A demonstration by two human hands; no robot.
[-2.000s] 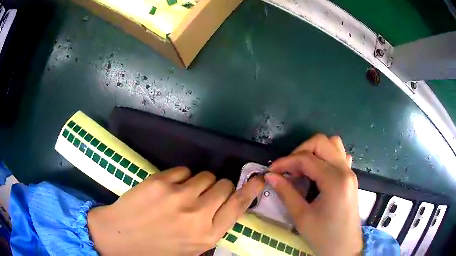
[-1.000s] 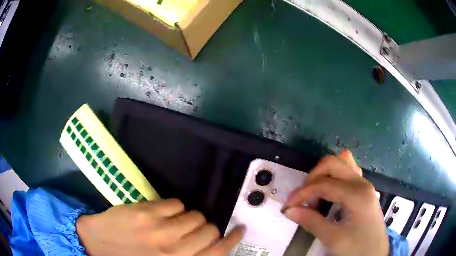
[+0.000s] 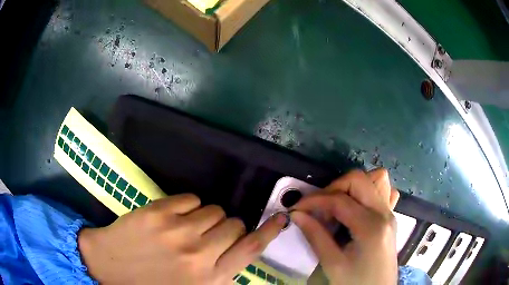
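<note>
A pale pinkish-white smartphone (image 3: 290, 247) lies back side up at the black tray, with two round black camera lenses at its top end. My left hand (image 3: 178, 239) lies over the yellow sticker sheet (image 3: 100, 164) with its rows of dark green squares, and its index fingertip touches the lower lens. The sheet also shows below that finger. My right hand (image 3: 351, 222) has thumb and index finger pinched together right at the lenses. Whether a small piece is between them is hidden.
The long black tray (image 3: 184, 150) runs diagonally, with several more phones (image 3: 432, 245) in its pockets at the lower right. An open cardboard box (image 3: 217, 25) stands at the top. A pale metal rail (image 3: 413, 42) curves along the right of the green surface (image 3: 335, 83).
My left index finger has moved up from the phone's lower back onto the lower lens. My right hand has moved left to the lenses. The view has shifted slightly.
</note>
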